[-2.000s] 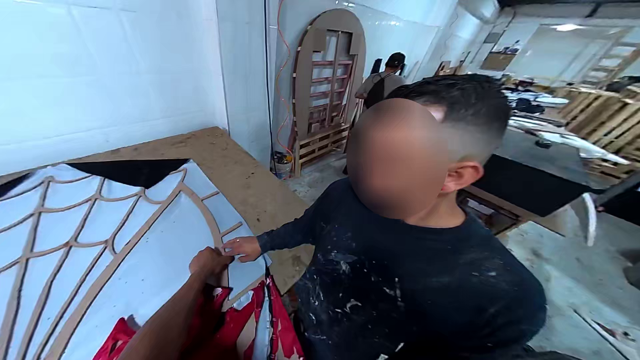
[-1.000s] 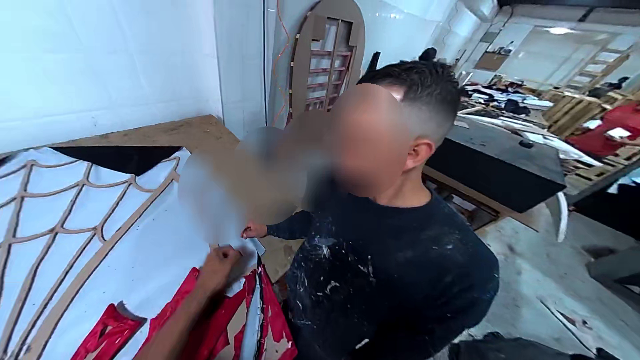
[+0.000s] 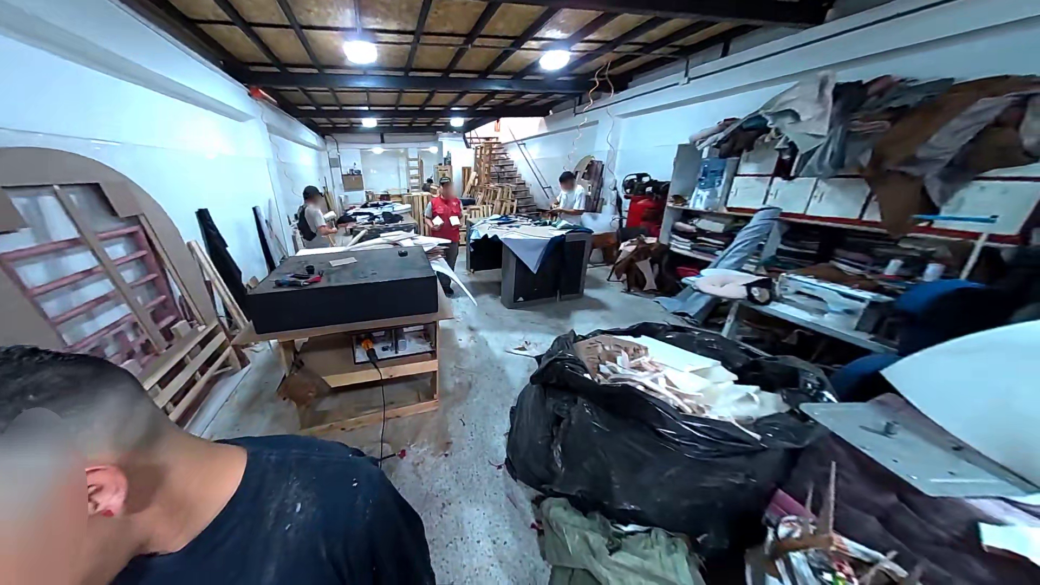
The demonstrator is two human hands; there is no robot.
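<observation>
Neither my left hand nor my right hand shows in the head view, so what they hold or touch is hidden. Nearest to me, at the lower left, is a person in a dark shirt with the head bent down. Beyond this person stands a workbench with a dark padded top; red-handled tools lie on it. A power cord with an orange plug hangs at the bench's lower shelf.
Large black plastic bags of scraps fill the floor at right. A sewing machine stands on a side table. Green cloth lies on the floor. An arched wooden frame leans at left. Several people are farther back.
The view has swung far to the right and up. The panel with curved strips, the red material and the hands on it have left the view.
</observation>
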